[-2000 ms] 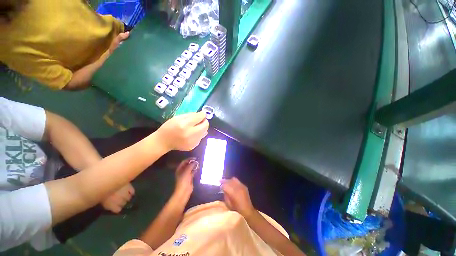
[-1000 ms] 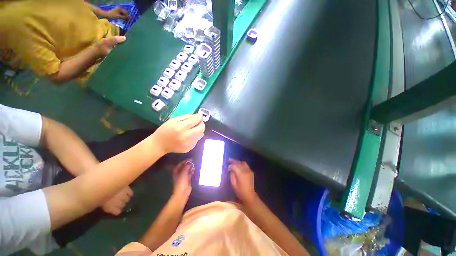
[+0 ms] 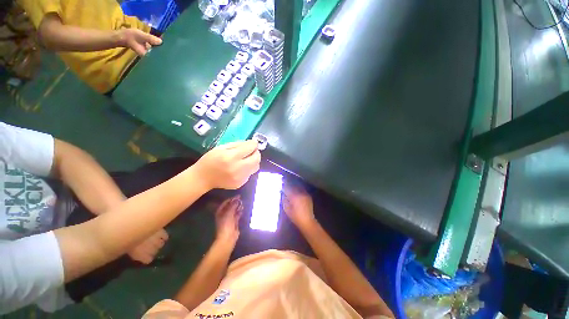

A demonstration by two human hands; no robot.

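A smartphone (image 3: pixel 266 201) glows white at lap level below the belt end. My left hand (image 3: pixel 229 218) is left of it with curled fingers; whether it holds anything is too dark to tell. My right hand (image 3: pixel 297 204) is at the phone's right edge, its fingertips hidden in shadow and glare. Another person's hand (image 3: pixel 232 164) reaches in from the left and pinches a square housing (image 3: pixel 260 141) at the belt corner. One housing (image 3: pixel 255 102) lies on the green rail, and another (image 3: pixel 328 32) lies further up on the belt.
Rows of housings (image 3: pixel 217 86) and a stack (image 3: pixel 265 73) stand left of the belt (image 3: pixel 374 118). Clear plastic pieces (image 3: pixel 243 20) lie at the side table's far end. A person in yellow (image 3: pixel 93 37) is beyond it. A blue tub (image 3: pixel 399 280) holds plastic scraps at the lower right.
My right hand has moved up from the phone's lower corner to its right edge. My left hand stays near the phone's left. The person in yellow has shifted an arm over the table edge.
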